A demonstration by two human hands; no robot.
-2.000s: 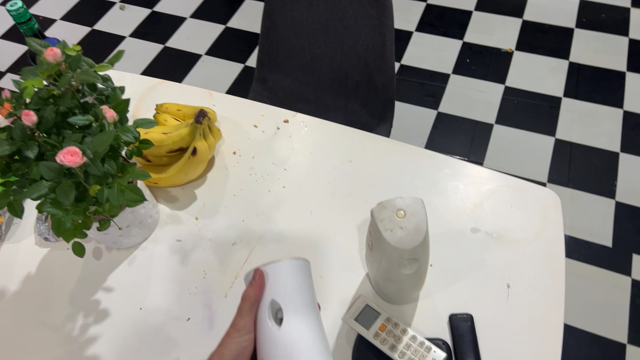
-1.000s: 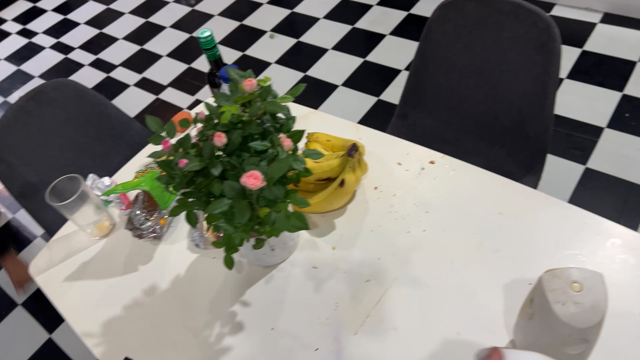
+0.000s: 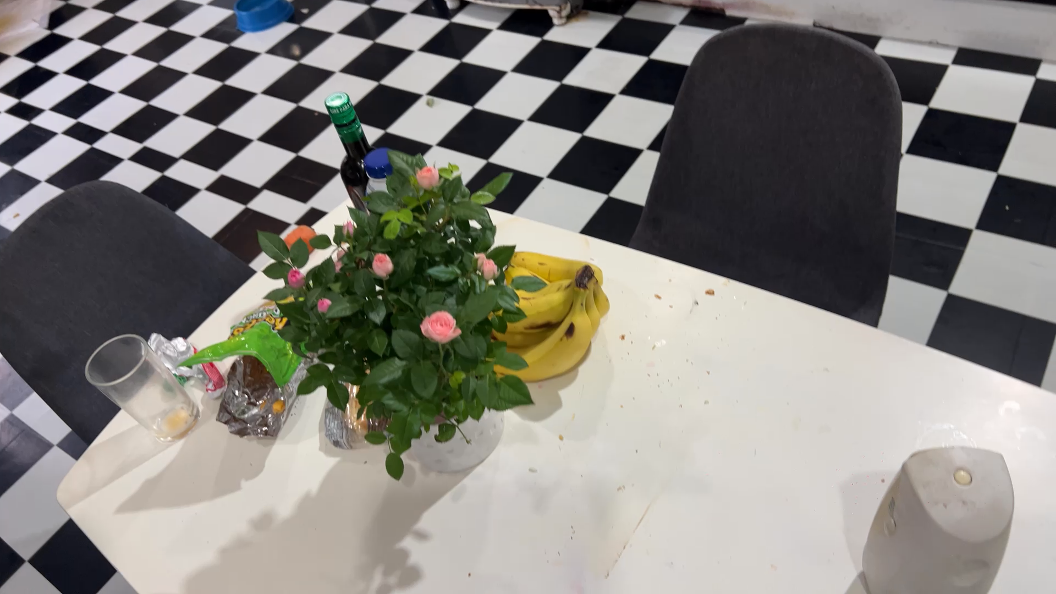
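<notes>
Neither of my hands shows in the head view at this moment, so what they hold or touch is hidden. A whitish plastic dispenser, its top narrowed and bearing a small round button, stands at the lower right of the white table. Left of the middle a potted rose plant with pink blooms stands in a pale pot. A bunch of yellow bananas lies against its right side, partly behind the leaves.
A clear drinking glass with some residue stands near the table's left corner, beside crumpled food wrappers. A green-capped dark bottle and a blue-capped bottle rise behind the plant. Dark chairs flank the table. Crumbs dot its top.
The view has swung left. Two seconds ago a hand held a white dispenser by the remote control; a second ago only a fingertip showed at the bottom edge. Hand, held dispenser and remote are now out of view.
</notes>
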